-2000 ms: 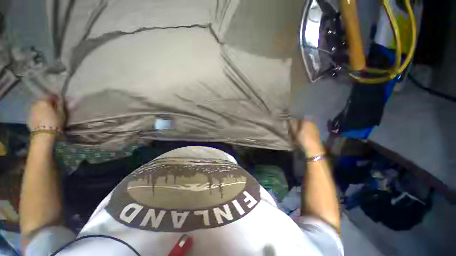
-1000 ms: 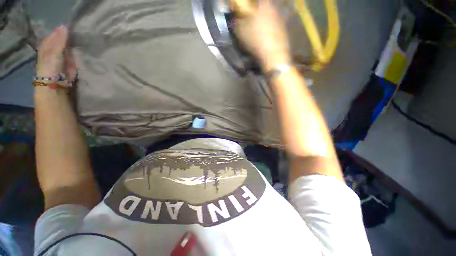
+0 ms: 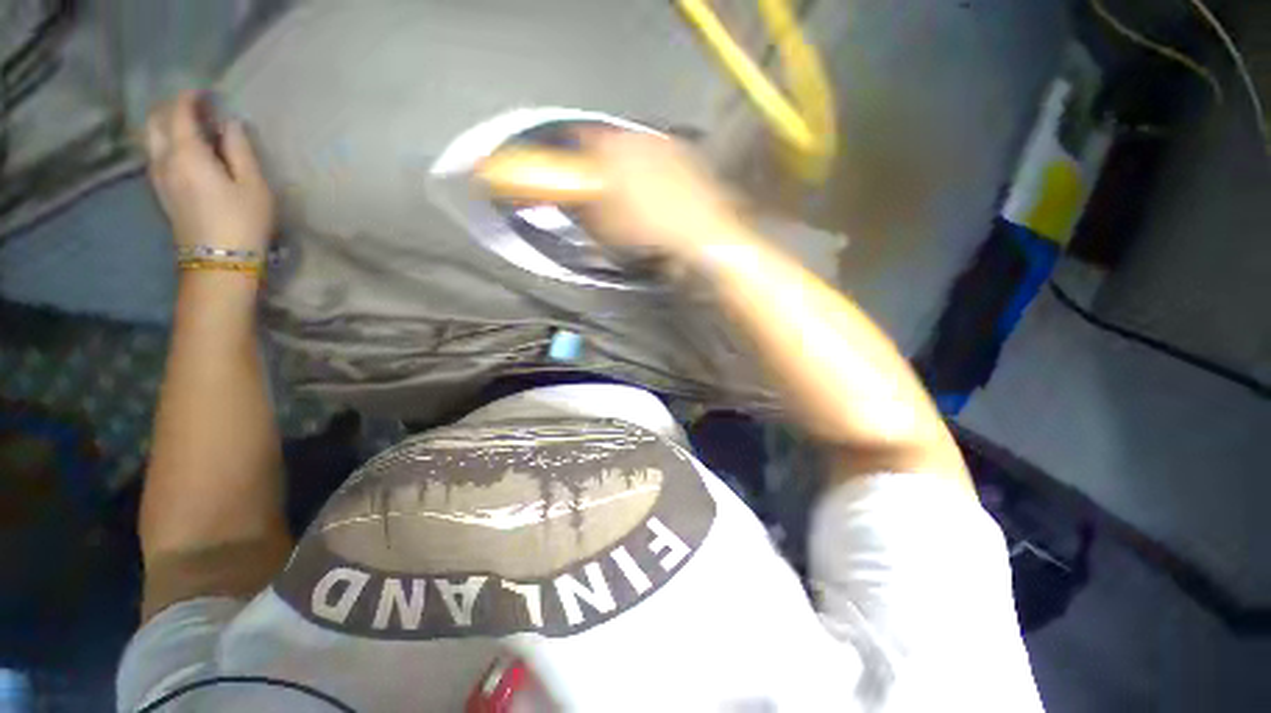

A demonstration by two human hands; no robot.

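Observation:
A grey-beige garment piece lies spread over the table, with wrinkled folds along its near edge. A small pale blue tag is on that edge. My right hand, blurred, is shut on the orange-tan handle of the silver iron. The iron sits on the middle of the cloth, its pointed tip towards the left. My left hand lies on the left part of the cloth with fingers apart; whether it pinches any cloth is unclear.
The yellow hose loops behind the iron. The blue-grey table cover shows at the right, with a brownish patch. Blue, black, white and yellow material hangs at the table's right edge. Dark heaps lie below right.
My right hand has taken hold of the iron, which stood at the far right, and moved it left onto the cloth. My left hand has let go of the cloth's near left corner and moved up.

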